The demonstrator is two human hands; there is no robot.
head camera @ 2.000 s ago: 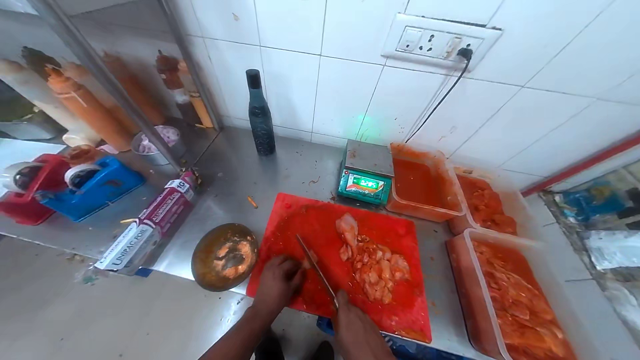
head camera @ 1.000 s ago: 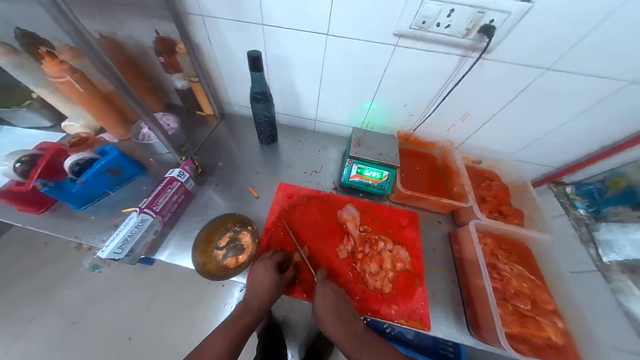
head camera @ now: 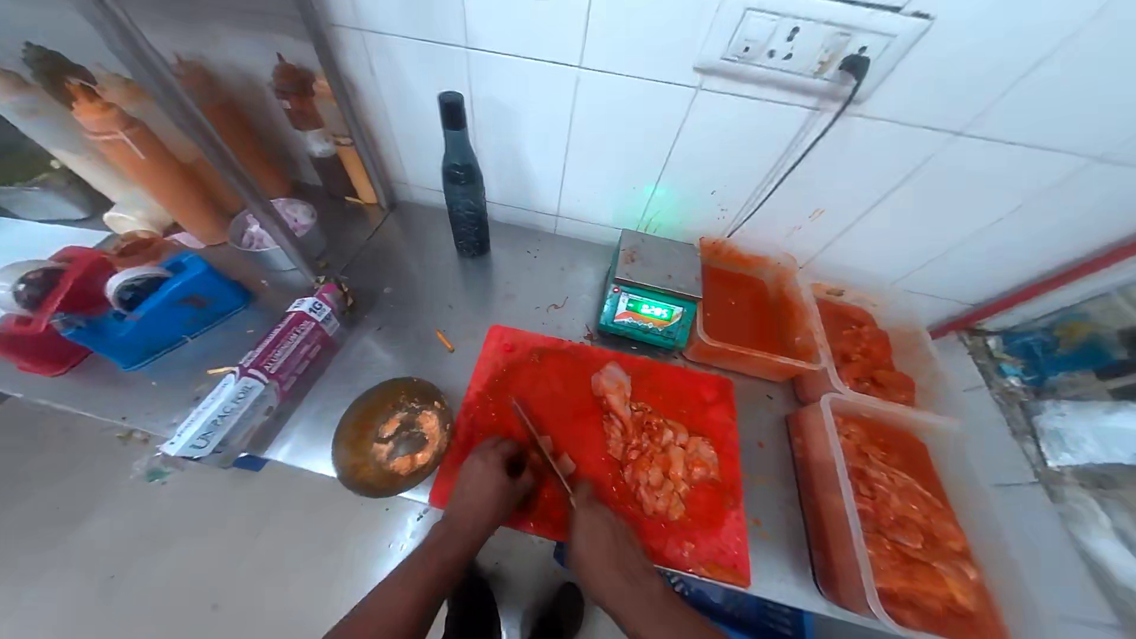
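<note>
My right hand (head camera: 608, 537) grips a knife (head camera: 543, 451), its blade pointing up and left over the red cutting board (head camera: 683, 382). Small pieces of raw meat (head camera: 559, 460) lie against the blade. Just left of it, my left hand (head camera: 493, 484) rests on the board with curled fingers; whether it holds a bit of meat beneath them is hidden. A pile of cut raw meat (head camera: 666, 461) covers the board's right half, with a larger piece (head camera: 612, 390) at its top. A metal bowl (head camera: 355, 444) with orange residue stands at the board's left edge.
Behind the board are a green digital scale (head camera: 652, 288) and a dark bottle (head camera: 464, 191). Plastic tubs of red marinade (head camera: 754, 355) and marinated meat (head camera: 914, 524) stand at the right. A foil box (head camera: 266, 364), blue tape dispenser (head camera: 169, 311) and sauce bottles (head camera: 151, 160) are at the left.
Small cut pieces now show beside the blade. Both hands remain at the lower left of the board, with the knife in my right hand throughout.
</note>
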